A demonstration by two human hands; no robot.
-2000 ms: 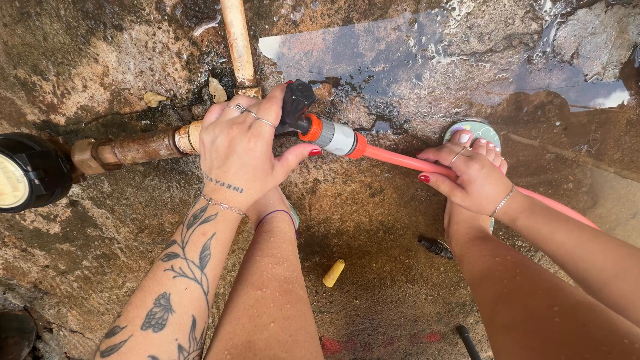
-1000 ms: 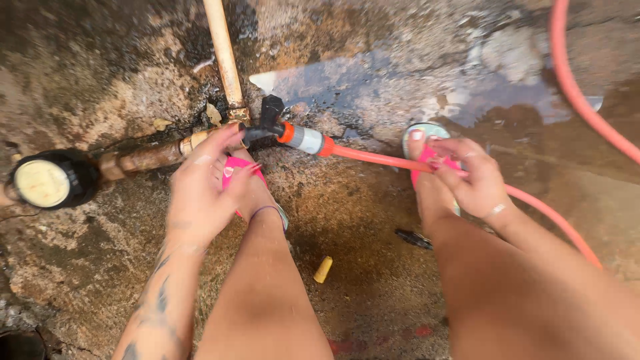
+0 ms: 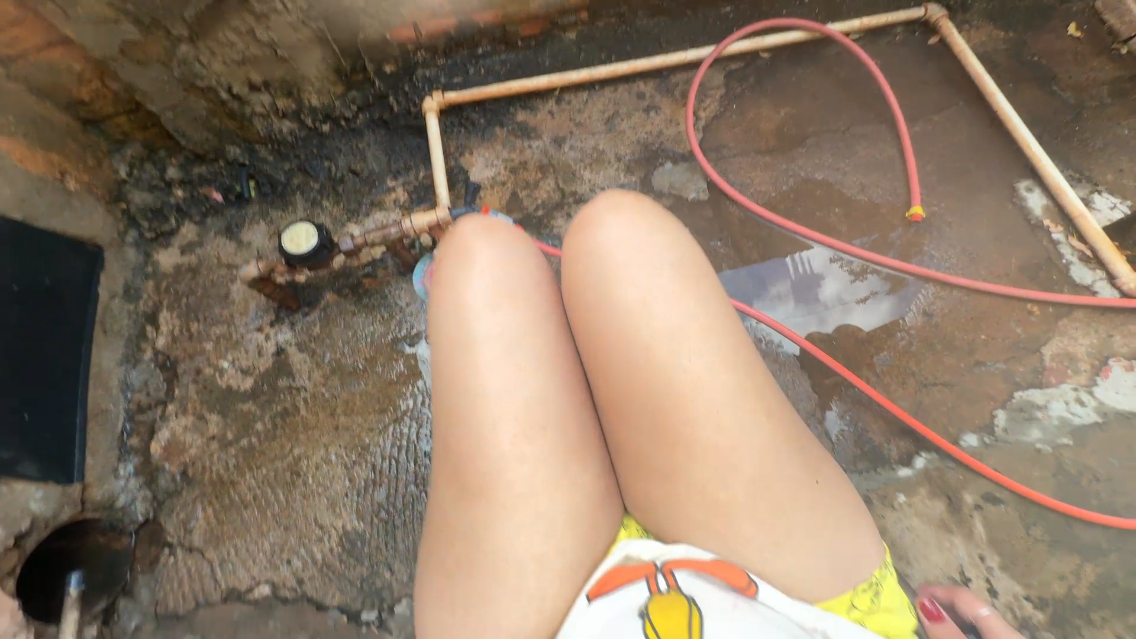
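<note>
Only a few fingers of my right hand (image 3: 963, 612) show at the bottom right edge, beside the yellow shorts (image 3: 874, 603); what they touch, if anything, is hidden. My left hand is out of the frame. A red hose (image 3: 932, 435) runs in from the right and passes behind my knees. Its grey and orange connector (image 3: 497, 215) shows partly above my left knee, by a black tap fitting (image 3: 470, 197) at the pipe joint. The loose hose end (image 3: 916, 213) with a yellow and red tip lies on the wet floor.
A round water meter (image 3: 300, 241) sits on the rusty pipe at the left. A beige pipe (image 3: 683, 60) runs along the wall and turns down at the right. A puddle (image 3: 816, 284) covers part of the floor. At the lower left is a round hole (image 3: 75, 568) with a pipe in it.
Both hands have left the tap and hose area; the left is out of view. The view has swung widely, now showing the thighs and more floor.
</note>
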